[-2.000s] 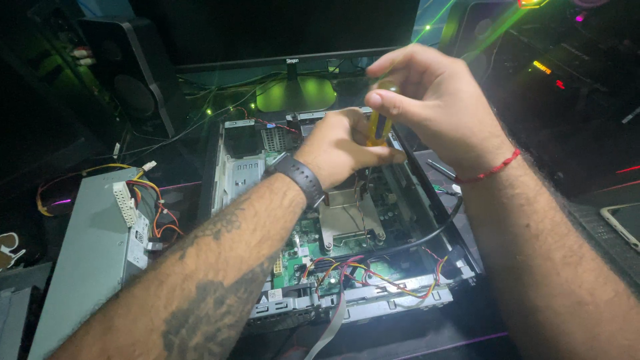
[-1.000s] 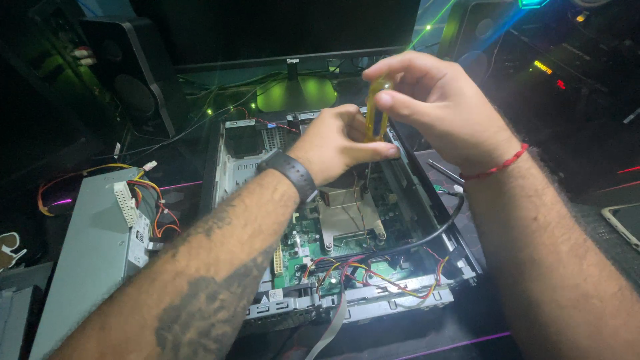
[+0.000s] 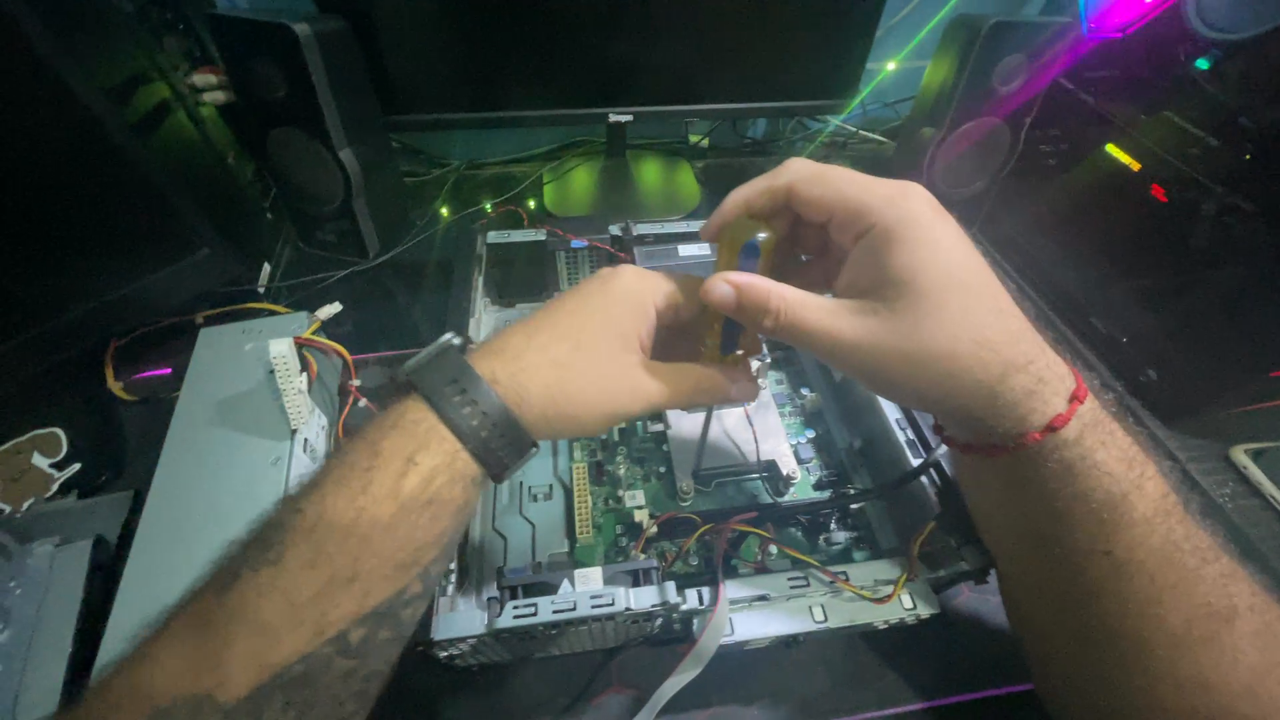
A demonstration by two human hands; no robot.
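Note:
An opened desktop computer case (image 3: 800,612) lies flat, its green motherboard (image 3: 620,455) showing. My right hand (image 3: 850,270) grips the upper part of a screwdriver's yellow handle (image 3: 742,285), held upright. Around the lower part of that handle curl the fingers of my left hand (image 3: 610,350). The thin shaft reaches down toward the silvery metal heatsink plate (image 3: 730,435); whether its tip touches a screw cannot be told. Screws are visible at the plate's near corners. Coloured wires and a grey ribbon cable (image 3: 700,640) cross the near side of the case.
A grey power supply unit (image 3: 225,420) with a white connector and coloured wires lies left of the case. Behind stand a monitor (image 3: 620,60) and two speakers (image 3: 310,140) (image 3: 970,140). A black cable (image 3: 890,485) runs over the case's right side. A phone (image 3: 1258,470) lies far right.
Both hands and the screwdriver have come down and nearer, from the far right part of the case to above the heatsink plate. The grip of both hands stays on the handle.

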